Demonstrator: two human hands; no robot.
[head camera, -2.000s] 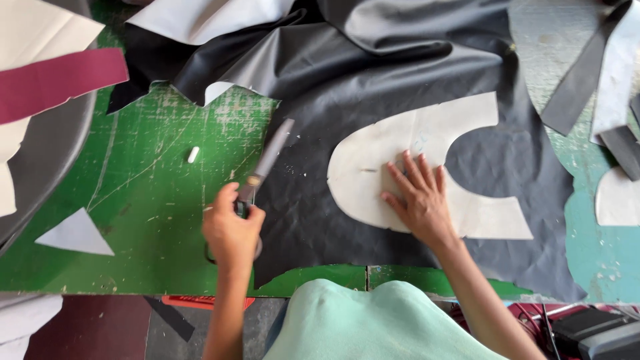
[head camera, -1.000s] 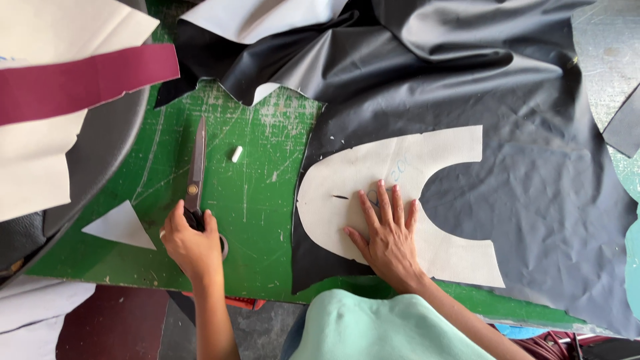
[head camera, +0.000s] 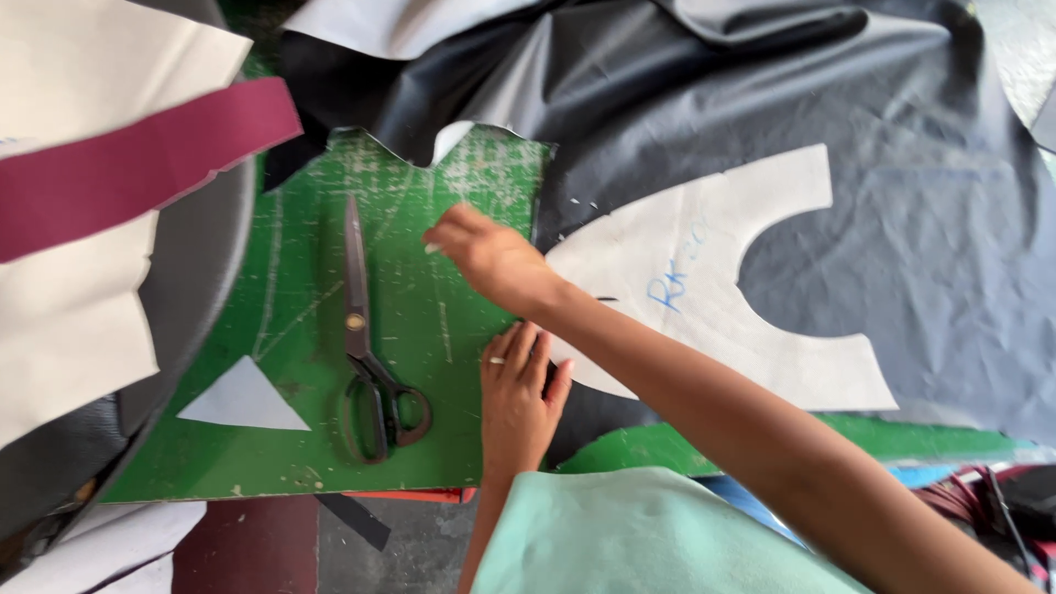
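Note:
My right hand (head camera: 495, 256) reaches across to the left, its fingertips pinched on a small piece of white chalk (head camera: 431, 247) just above the green table (head camera: 313, 462). Slight blur softens the fingers. My left hand (head camera: 516, 396), wearing a ring, rests palm down with its fingers at the left edge of a curved cream pattern piece (head camera: 660, 239), holding nothing. The pattern bears blue handwriting and lies on black leather-like sheet material (head camera: 907, 264). Dark-handled fabric shears (head camera: 355, 322) lie on the table left of both hands, blades pointing away from me.
A pale triangular scrap (head camera: 245, 398) lies left of the shears. A maroon strip (head camera: 148, 173) crosses cream sheets (head camera: 74, 330) at the left, over a dark rounded surface (head camera: 194, 239). Folds of the black material rise at the back. The table's front edge runs near my body.
My left hand has let go of the shears and moved right to the pattern's edge. My right hand has left the pattern and crossed over to the chalk, which lay loose before.

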